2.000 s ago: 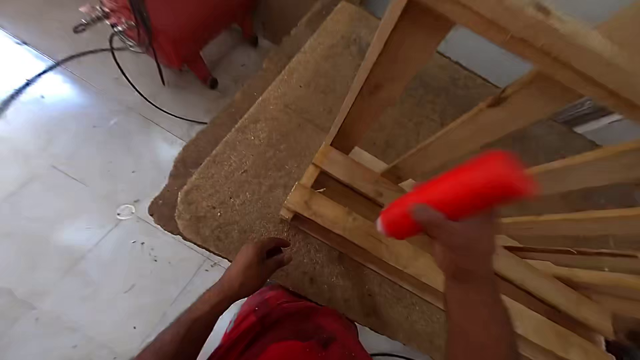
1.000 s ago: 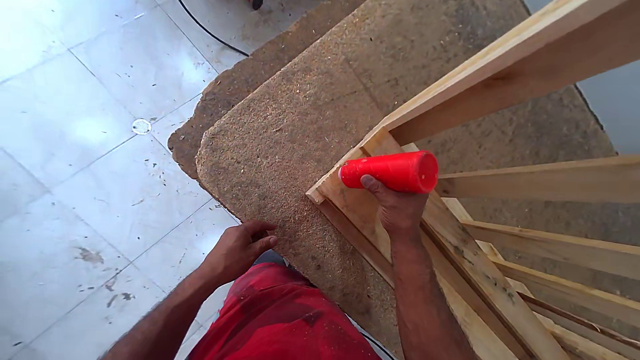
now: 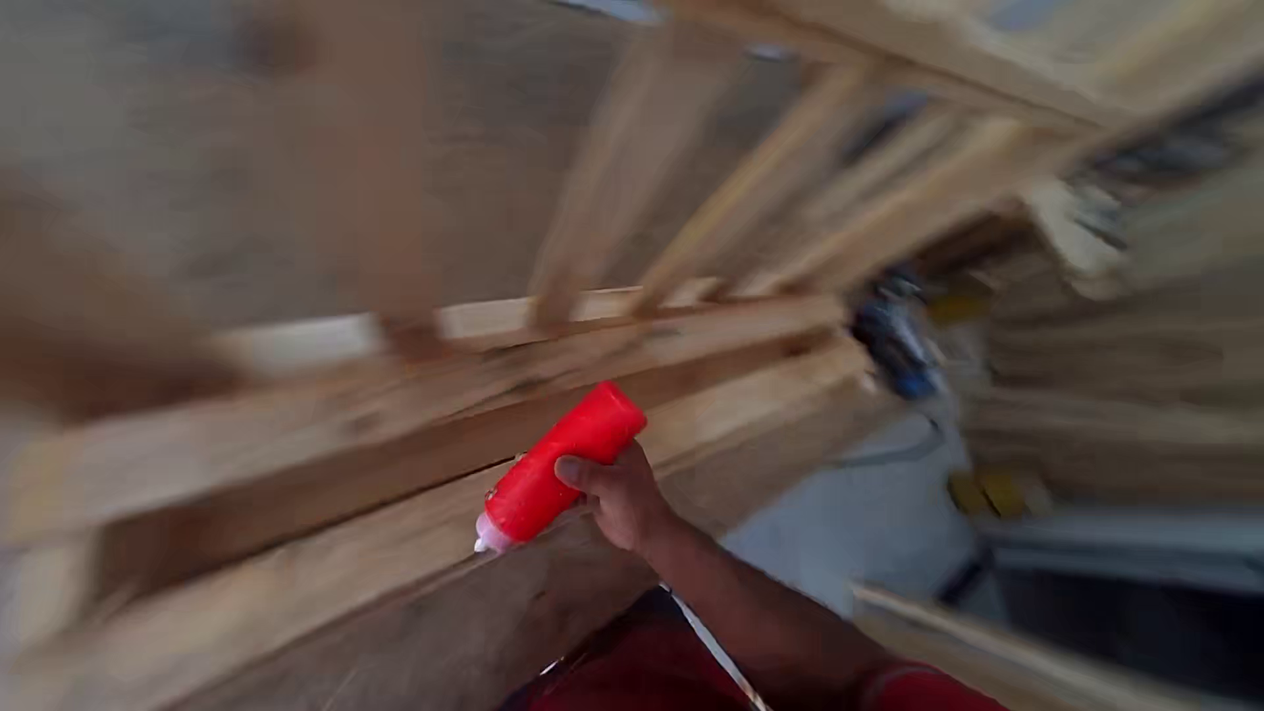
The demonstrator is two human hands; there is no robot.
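My right hand [image 3: 614, 494] is closed around a red plastic squeeze bottle [image 3: 565, 462], whose pale nozzle tilts down to the left. The nozzle tip is over the near wooden rail [image 3: 326, 553] of a slatted wooden frame; whether it touches the wood cannot be told. Behind the near rail runs a second rail [image 3: 494, 380], with a dark gap between them. Upright wooden slats [image 3: 632, 168] rise from the rails. My left hand is out of view.
The frame stands on a worn brown board [image 3: 474, 622]. At the right are blurred tools [image 3: 894, 331], a yellow object [image 3: 997, 492] on the pale floor [image 3: 839, 523], and a wooden board [image 3: 978, 632] at the lower right.
The view has swung far to the right along the frame. The bottle, earlier held nearly level, now points nozzle-down to the left. My left hand has gone out of view.
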